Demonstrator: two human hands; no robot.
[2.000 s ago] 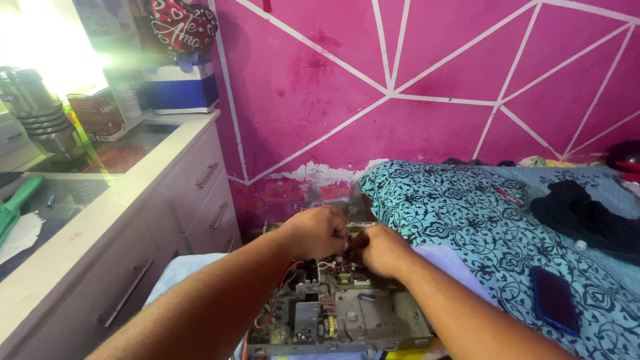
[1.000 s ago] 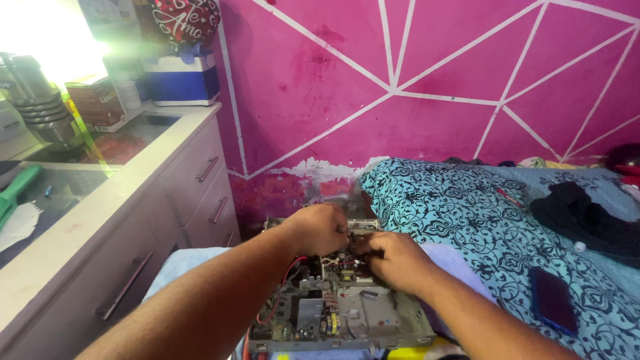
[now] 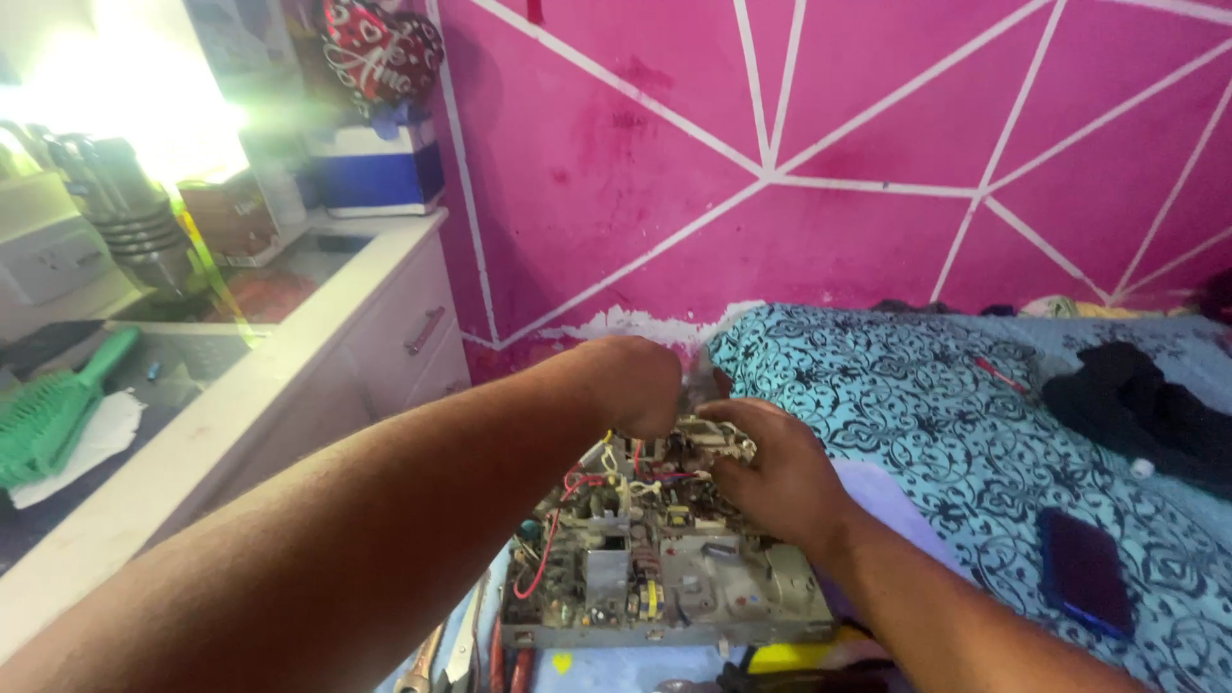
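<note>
An opened metal electronics chassis (image 3: 664, 630) with circuit boards, coils and red, yellow and white wires lies low in the middle of the head view. My left hand (image 3: 640, 385) bends over its far edge; the fingers point down and are hidden behind the back of the hand. At the far right part of the chassis is my right hand (image 3: 770, 462), thumb and fingers curved around wires and small parts there. Whether it grips one of them is not plain. A red wire (image 3: 549, 553) loops over the left part of the chassis.
A white dresser (image 3: 318, 356) stands at left, with a green hairbrush (image 3: 77, 414) on top. At right is a bed with a patterned teal cover (image 3: 895, 433), holding a phone (image 3: 1086, 573) and black cloth (image 3: 1141, 414). A wrench (image 3: 421, 664) and other tools lie by the chassis's near edge.
The left hand has moved a little up and away from the chassis's middle, showing more wires. The right hand's thumb and fingers have spread wider around the far right parts.
</note>
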